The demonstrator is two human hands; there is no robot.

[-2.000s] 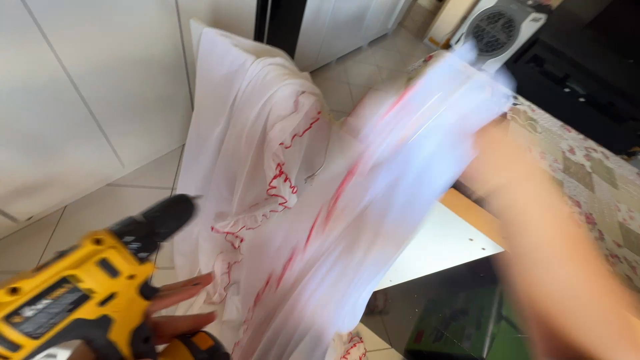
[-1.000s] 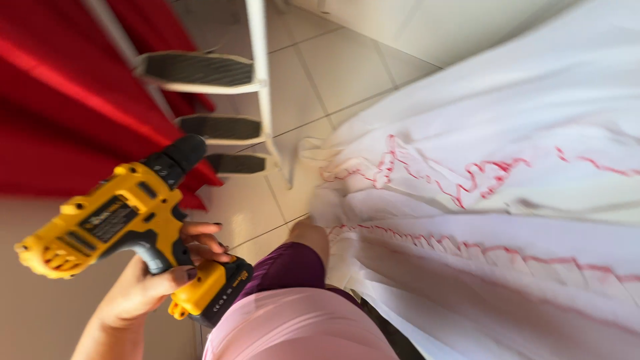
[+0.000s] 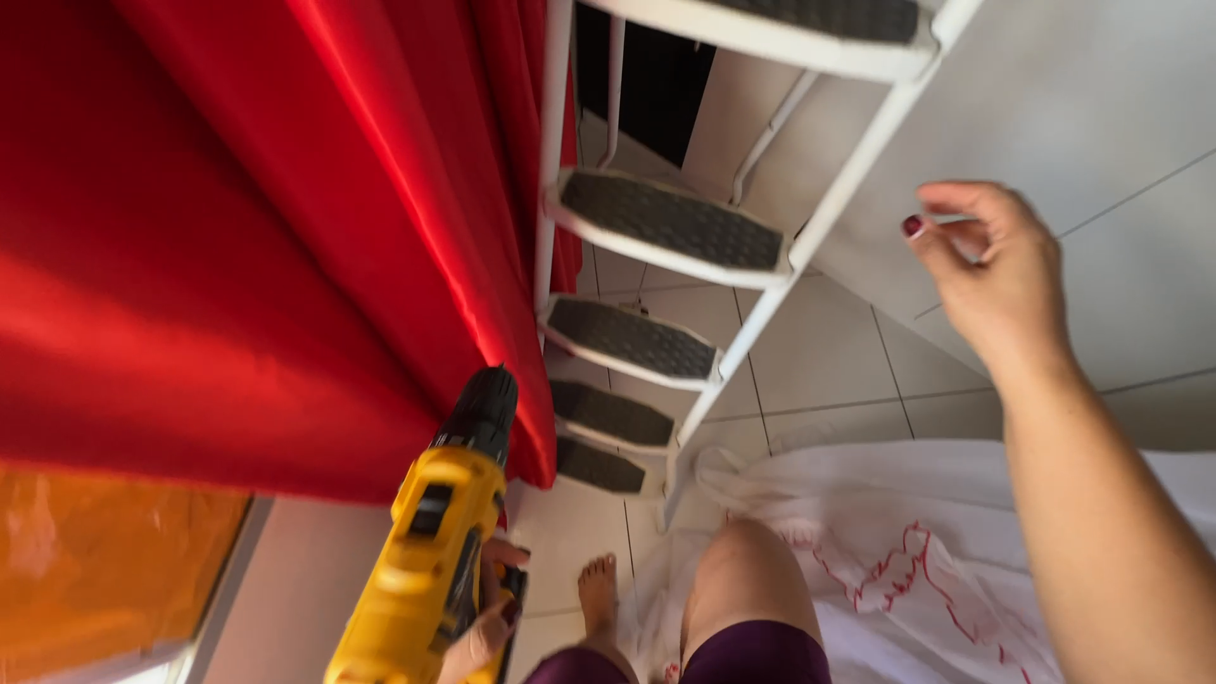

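My left hand is wrapped around the handle of a yellow and black cordless drill at lower left; part of the grip is hidden by the drill body. The chuck points up, close to a red curtain. My right hand is raised at the right with fingers bent and nothing in it. Between the hands stands a white metal stepladder with dark ribbed treads. A white cloth with red ruffled edging lies below my right forearm, beside my bare knee.
Pale floor tiles run under the ladder. Light panels rise at the right. An orange surface shows beneath the curtain at lower left. My bare foot is on the floor near the ladder's base.
The view has swung toward the curtain and ladder. The drill, pointing up and right before, now points more upward. My right hand, blurred at the white cloth two seconds ago, is now away from it and empty.
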